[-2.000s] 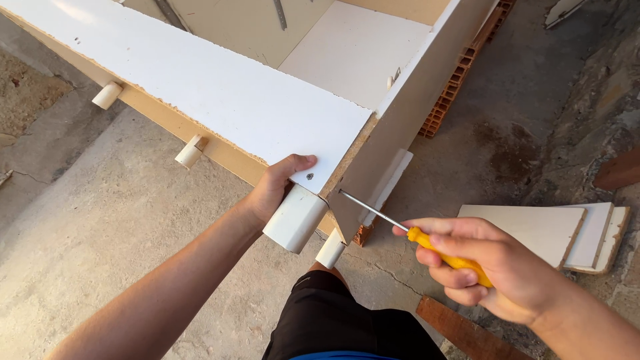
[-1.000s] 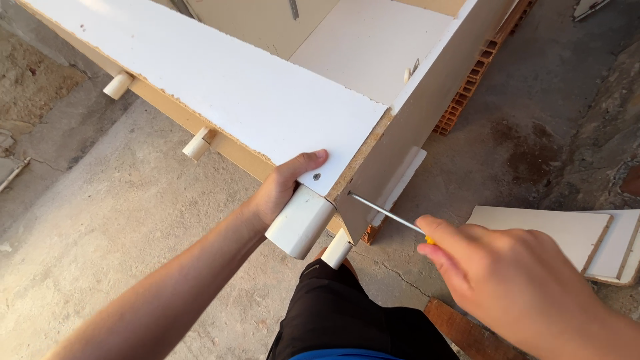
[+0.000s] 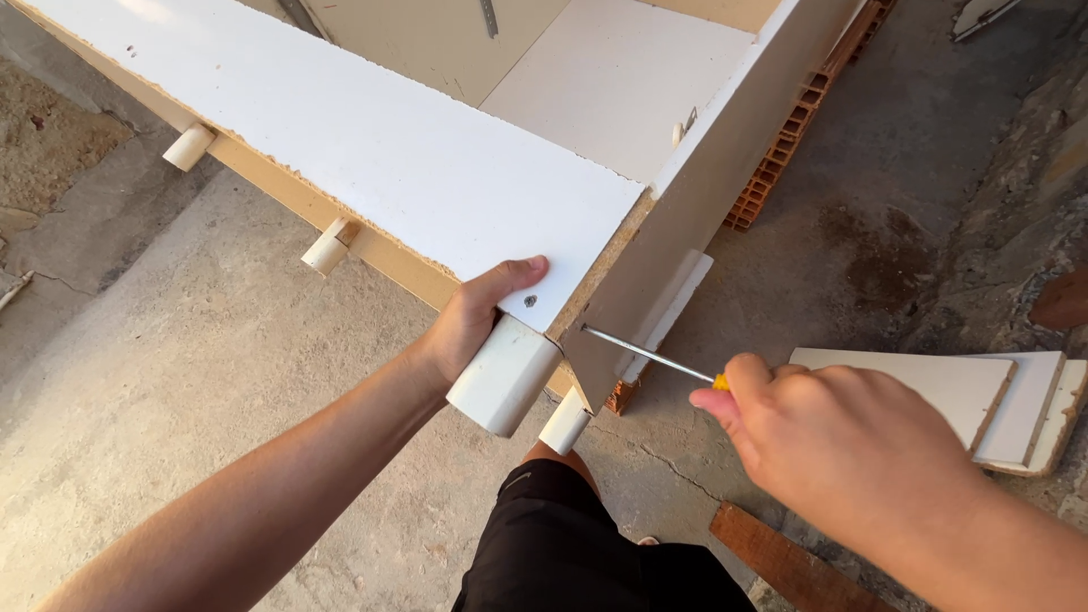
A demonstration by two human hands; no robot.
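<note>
My right hand [image 3: 841,433] is closed around the yellow handle of a screwdriver [image 3: 650,354]. The steel shaft points left, and its tip meets the side panel [image 3: 663,263] of a white particleboard box, close to the corner. My left hand [image 3: 476,319] grips that corner, thumb on top of the white board [image 3: 374,144] beside a screw head [image 3: 530,301], its other fingers mostly hidden. Below this hand a wide white plastic pipe piece [image 3: 503,374] juts from the corner. A smaller pipe piece [image 3: 565,422] sticks out lower down.
Two more short pipe pieces [image 3: 189,148] protrude along the box's left edge. Hollow clay bricks [image 3: 778,157] lie under the right side. White board offcuts [image 3: 918,382] are stacked on the concrete floor at right, and a reddish-brown plank [image 3: 799,557] lies near my legs.
My right hand has turned over on the screwdriver; its back now faces up and covers most of the handle, which showed two seconds ago. The left hand keeps its hold on the corner.
</note>
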